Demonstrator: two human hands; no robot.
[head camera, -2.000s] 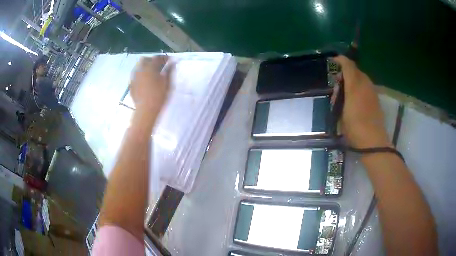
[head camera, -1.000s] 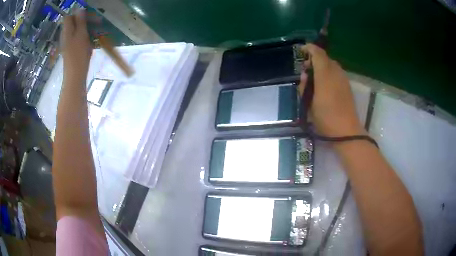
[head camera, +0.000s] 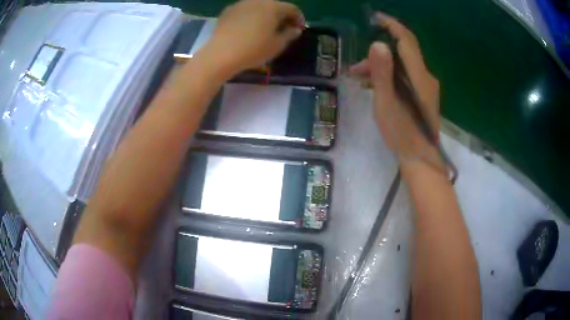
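Observation:
My left hand (head camera: 256, 34) is over the top black case (head camera: 309, 53), holding a pouch cell (head camera: 199, 39) whose silver end, orange edge and a red lead show; the hand hides the rest. My right hand (head camera: 406, 94) holds a soldering iron (head camera: 403, 78) by its dark handle, right of the top case, tip pointing up and blurred. Below, three black cases hold silver cells (head camera: 259, 112), (head camera: 244, 187), (head camera: 234, 265) with circuit boards (head camera: 325, 115), (head camera: 317, 194), (head camera: 308, 275) at their right ends. Another case is cut off at the bottom edge.
Stacked white cell trays (head camera: 94, 106) stand at the left, with one small cell (head camera: 45, 62) on top. The iron's cord loops by my right wrist. A dark seam (head camera: 369, 244) crosses the bench. A black box with a round label (head camera: 539, 250) is at the right. Green conveyor (head camera: 500, 125) lies behind.
My left hand has moved from beyond the white trays to over the top case with the cell. My right hand with the iron has moved off the top case's board. The view has shifted right.

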